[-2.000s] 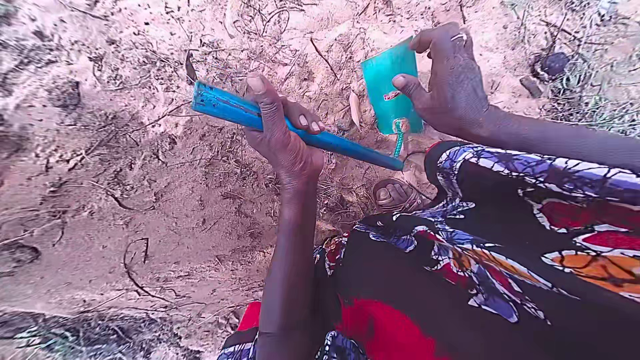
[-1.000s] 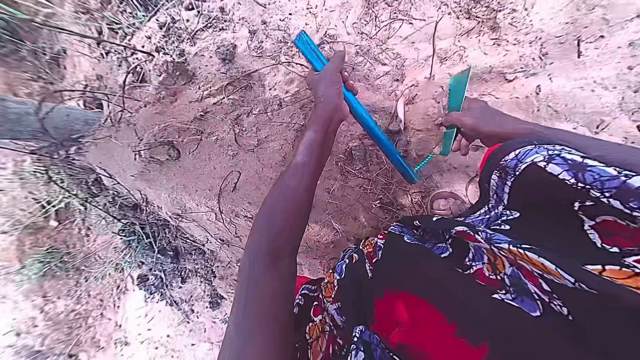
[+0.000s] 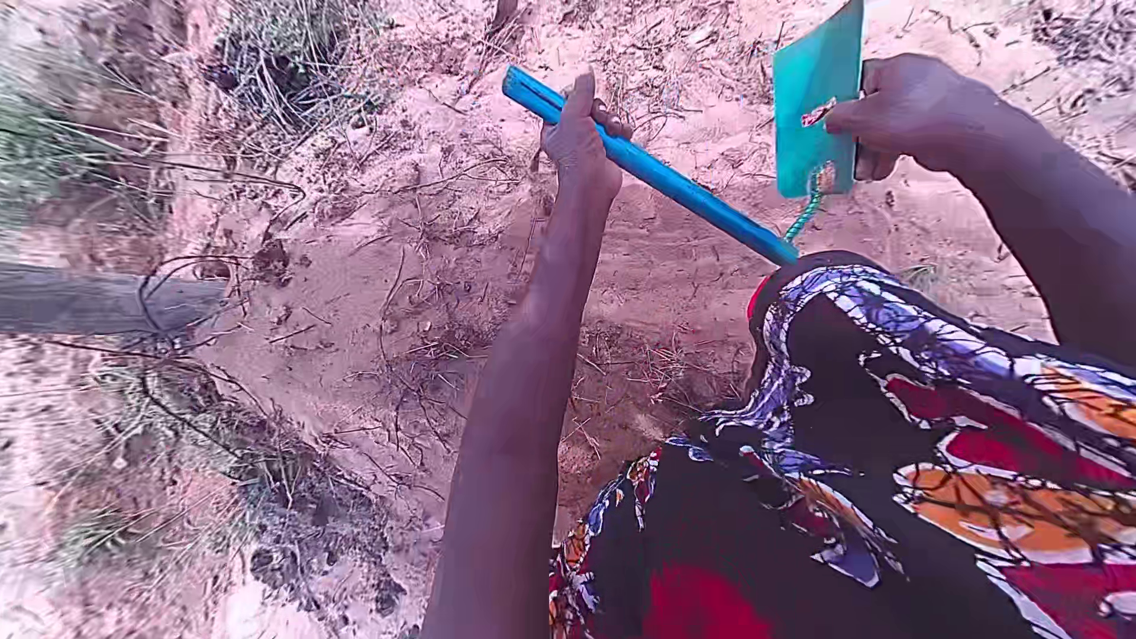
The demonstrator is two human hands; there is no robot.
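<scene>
My left hand (image 3: 584, 142) is closed around a blue handle (image 3: 701, 200) near its upper end. The handle slants down to the right, its lower end against the patterned cloth of my garment. A short twisted green rod or cord (image 3: 805, 216) joins that end to a flat green blade (image 3: 803, 106), which looks like the blade of a hoe. My right hand (image 3: 914, 115) pinches the blade at its right edge, thumb on the near face. The blade has a small worn or rusty patch beside my thumb.
Sandy ground (image 3: 426, 240) with dry twigs and roots lies below. A wooden log or post (image 3: 98, 300) enters from the left edge. Dry grass tufts (image 3: 293, 62) stand at upper left and lower left. My patterned garment (image 3: 852, 461) fills the lower right.
The blade's broad face shows again, after being nearly edge-on one second ago. My foot, seen in both earlier frames, is out of sight. The view has shifted.
</scene>
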